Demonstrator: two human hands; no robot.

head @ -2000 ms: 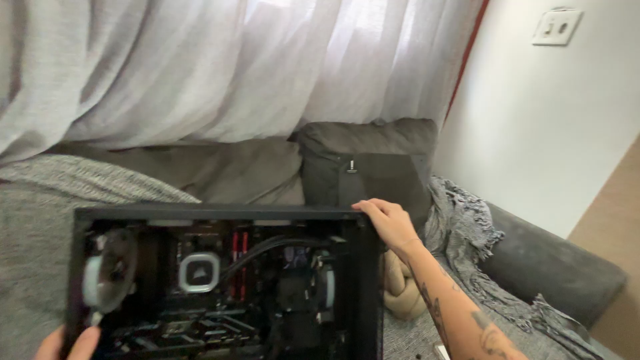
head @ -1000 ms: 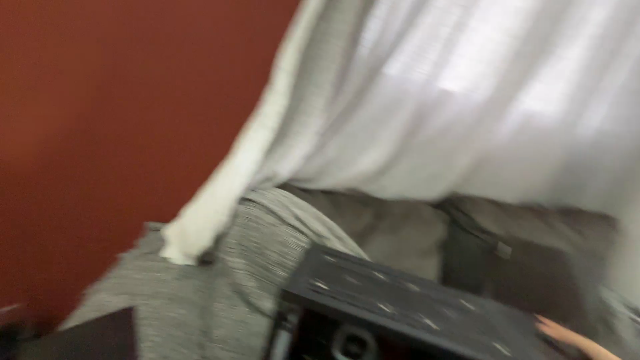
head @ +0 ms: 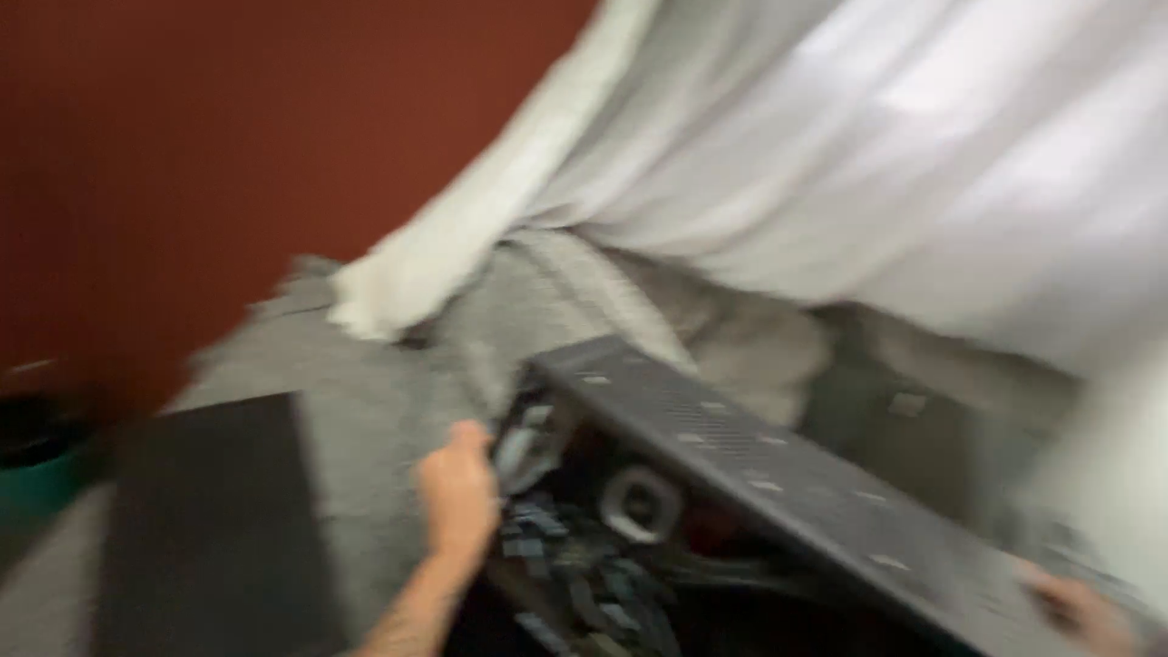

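A black computer case (head: pixel 785 465) with its side uncovered sits tilted in the view, its top face turned up. Inside show a square cooler pump head (head: pixel 641 504), a case fan (head: pixel 534 447) and blurred parts and cables. My left hand (head: pixel 459 497) grips the case's left edge, beside the fan. At the far right end of the top, my right hand (head: pixel 1077 602) holds the case; its fingers are blurred and partly cut off by the frame. A flat dark panel (head: pixel 214 529) lies on the grey cover to the left.
A sofa with a grey cover (head: pixel 365 411) runs beneath and behind the case, with dark cushions (head: pixel 899 429) at the right. White curtains (head: pixel 821 164) hang behind, and a red wall (head: pixel 228 137) stands at the left. A teal container (head: pixel 41 488) is at the far left.
The view has swung left, bringing in the red wall and dark panel. The case now appears tilted with its top showing. My left hand, out of view one second ago, is visible on its edge.
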